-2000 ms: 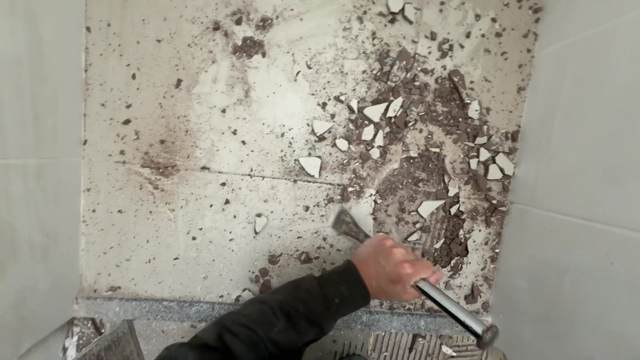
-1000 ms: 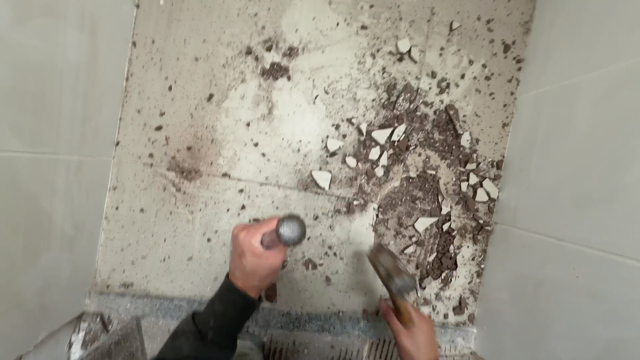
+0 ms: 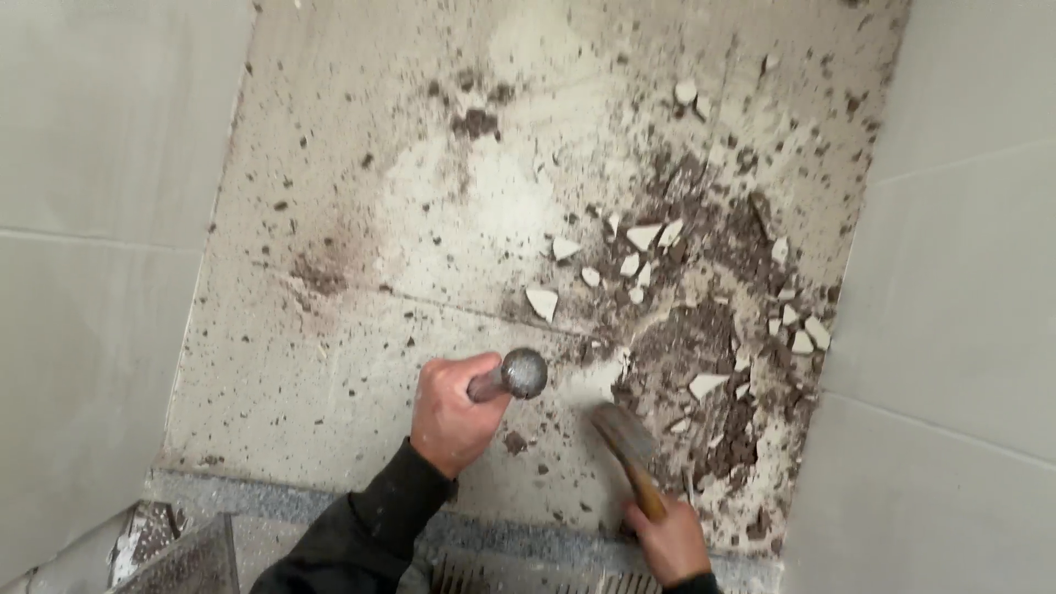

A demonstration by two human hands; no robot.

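Observation:
My left hand (image 3: 459,406), in a dark sleeve, is closed around the shaft of a steel chisel (image 3: 525,374) whose rounded end points up toward the camera. The chisel's far end is hidden behind the hand. At lower right my right hand (image 3: 672,540) grips the wooden handle of a hammer (image 3: 624,433); its metal head is blurred, beside a broken-out patch of floor tile (image 3: 681,355). White tile shards (image 3: 542,304) lie on and around the brown, crumbled patch.
Grey tiled walls flank the floor at left (image 3: 99,247) and right (image 3: 949,313). A speckled stone sill (image 3: 511,535) crosses the near edge, with a slotted surface (image 3: 466,577) below it. A grey, dusty panel-like object (image 3: 186,565) stands at lower left. Brown crumbs are scattered widely.
The chisel, slanted with its shaft toward the lower right two seconds ago, now has its end toward the camera. My right hand and the hammer, out of view then, are now in view.

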